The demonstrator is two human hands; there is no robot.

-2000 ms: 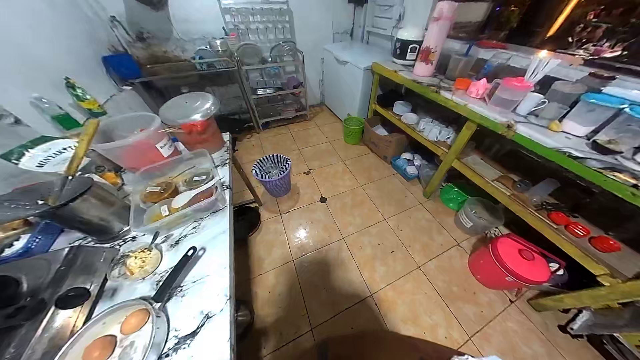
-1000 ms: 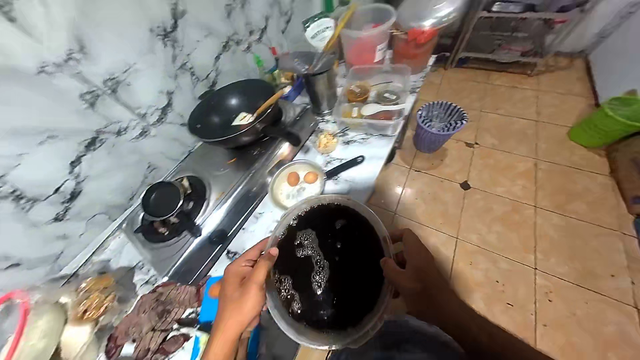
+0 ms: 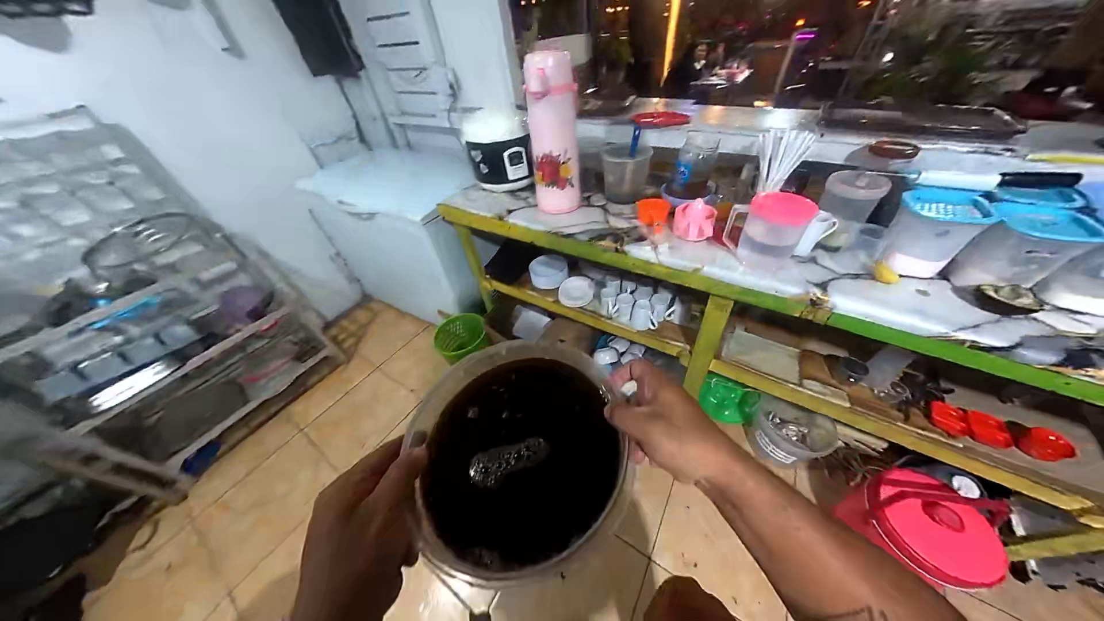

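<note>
A round, translucent plastic tub (image 3: 423, 414) of dark liquid, with a patch of foam on its surface, is held up over the tiled floor. My left hand (image 3: 366, 526) grips its left side, the thumb on the rim. On the right, my right hand (image 3: 660, 423) is closed on the rim, with a small white thing at the fingers that I cannot identify. Past the tub stands a counter with green and yellow edging (image 3: 595, 250). On it are a pink flask (image 3: 555, 134), a pink-lidded jug (image 3: 772, 226) and an orange cup (image 3: 654, 213).
A rice cooker (image 3: 498, 151) stands beside the flask, near a white chest freezer (image 3: 388, 207). White cups (image 3: 640, 310) fill a lower shelf. A green basket (image 3: 461, 336) and a red lidded container (image 3: 931, 526) stand on the floor. At left is a metal dish rack (image 3: 172, 345).
The view has swung from the stove side to the counter by the window. Both hands still hold the tub seen one second ago; two seconds ago neither hand nor tub was in view.
</note>
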